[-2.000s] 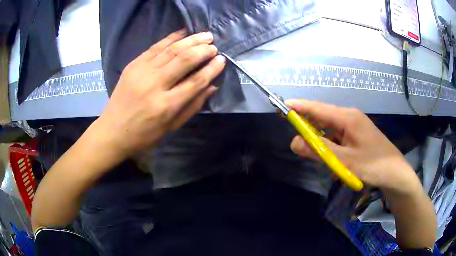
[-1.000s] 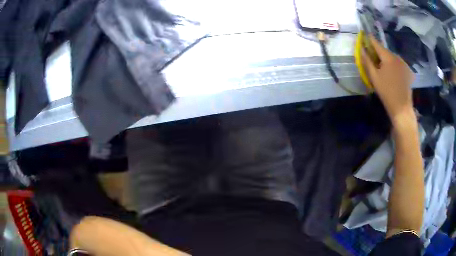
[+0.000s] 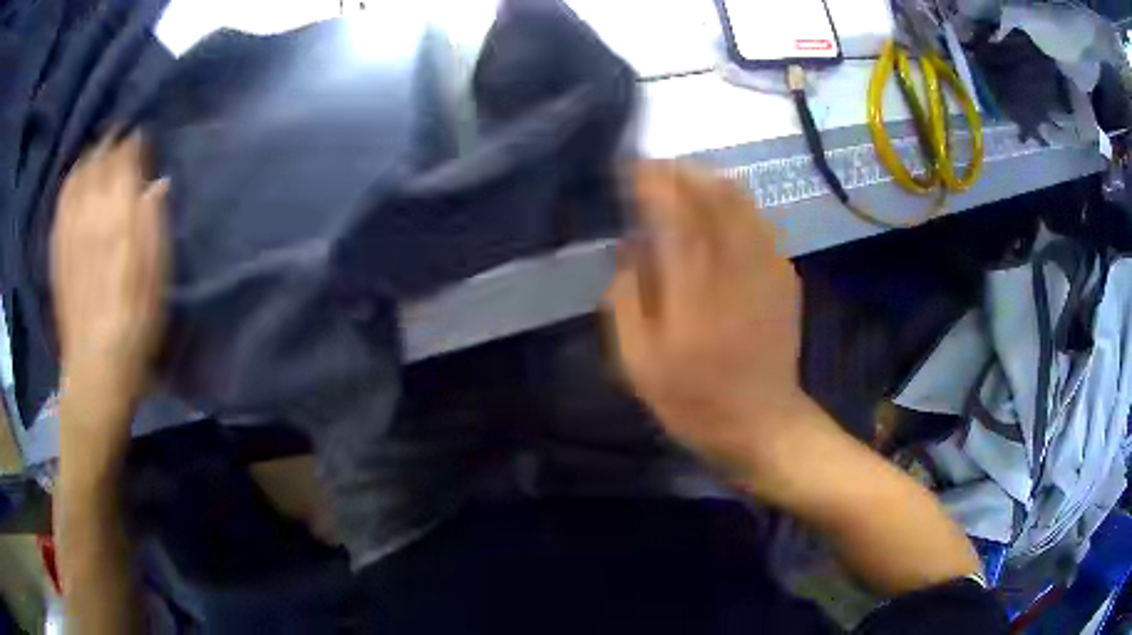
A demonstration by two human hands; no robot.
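Note:
A dark grey garment panel (image 3: 298, 161) lies bunched on the table and hangs over its front edge. My left hand (image 3: 112, 248) is blurred at the panel's left side; whether it grips the cloth cannot be told. My right hand (image 3: 708, 298) is blurred at the cloth's right end, over the table's front edge; its fingertips are against or just beside the cloth, and a grip cannot be made out. The scissors with yellow looped handles (image 3: 925, 124) lie on the table to the right, out of my hands.
A smartphone (image 3: 780, 31) with a charging cable (image 3: 813, 143) lies between the cloth and the scissors. The ruler strip (image 3: 807, 180) runs along the table's front edge. Dark scraps (image 3: 1018, 81) lie at the far right. Light grey pieces with dark trim (image 3: 993, 397) hang below the right edge.
The scissors have left my right hand and lie on the table. My right hand has moved left to the cloth. My left hand has come up from below onto the cloth, which is spread wider.

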